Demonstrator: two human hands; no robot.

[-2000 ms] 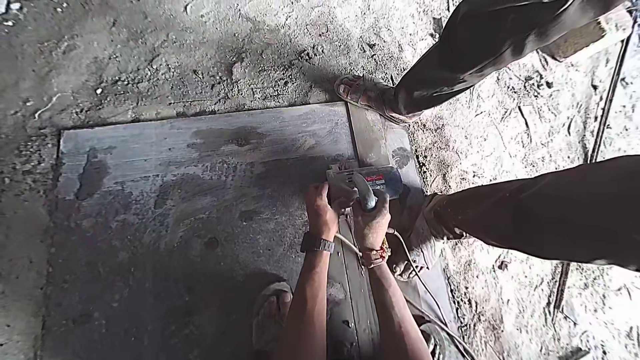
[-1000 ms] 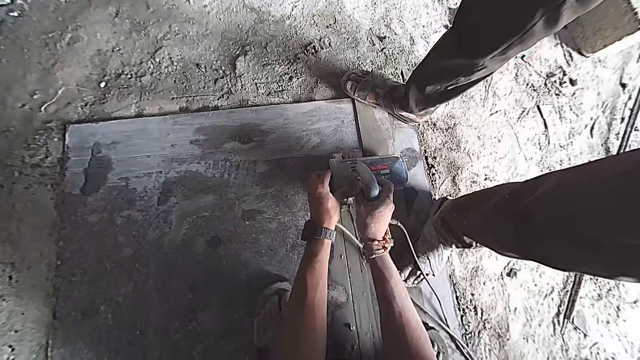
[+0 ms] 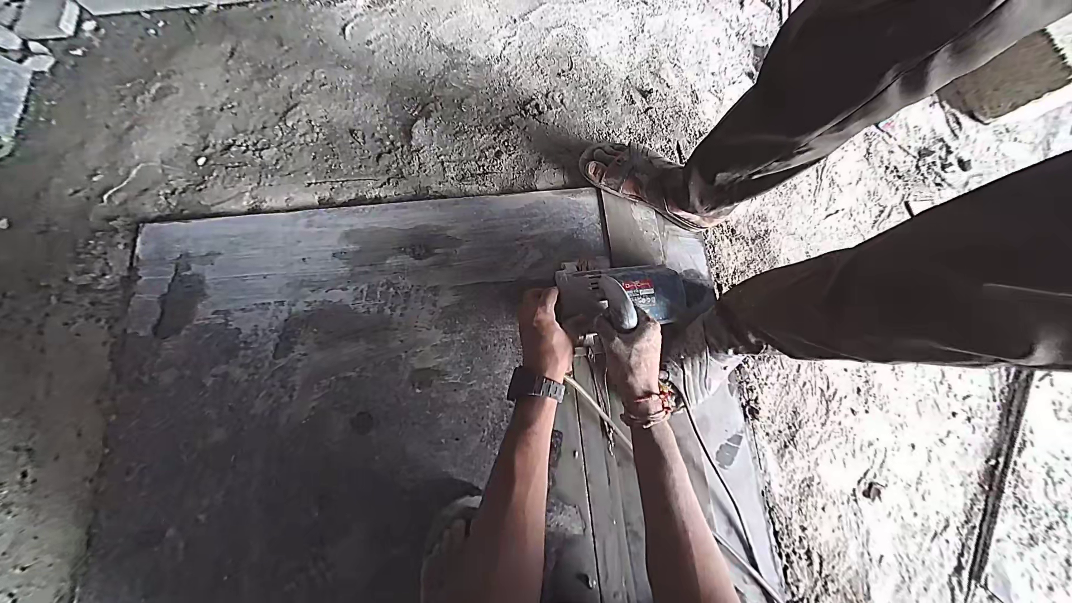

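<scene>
A handheld power cutter (image 3: 657, 293) with a blue motor body and grey guard lies across a narrow stone strip (image 3: 632, 230), which rests on a large grey stone slab (image 3: 335, 368). My left hand (image 3: 546, 335) grips the cutter's front left part; a dark watch is on that wrist. My right hand (image 3: 634, 356) is closed round the cutter's grey handle (image 3: 618, 303), with red thread bands at the wrist. The blade is hidden beneath the guard. A pale hose (image 3: 599, 410) and a dark cord (image 3: 712, 461) run back from the tool between and beside my forearms.
Another person's sandalled foot (image 3: 632, 180) stands on the strip's far end. That person's second foot (image 3: 699, 356) is just right of the cutter. Rough ground surrounds the slab. Broken stone pieces (image 3: 42, 21) lie at upper left, and a block (image 3: 1009, 75) at upper right.
Both my hands and the cutter have shifted slightly back along the strip, away from the sandalled foot at its far end. The grip on the tool looks the same.
</scene>
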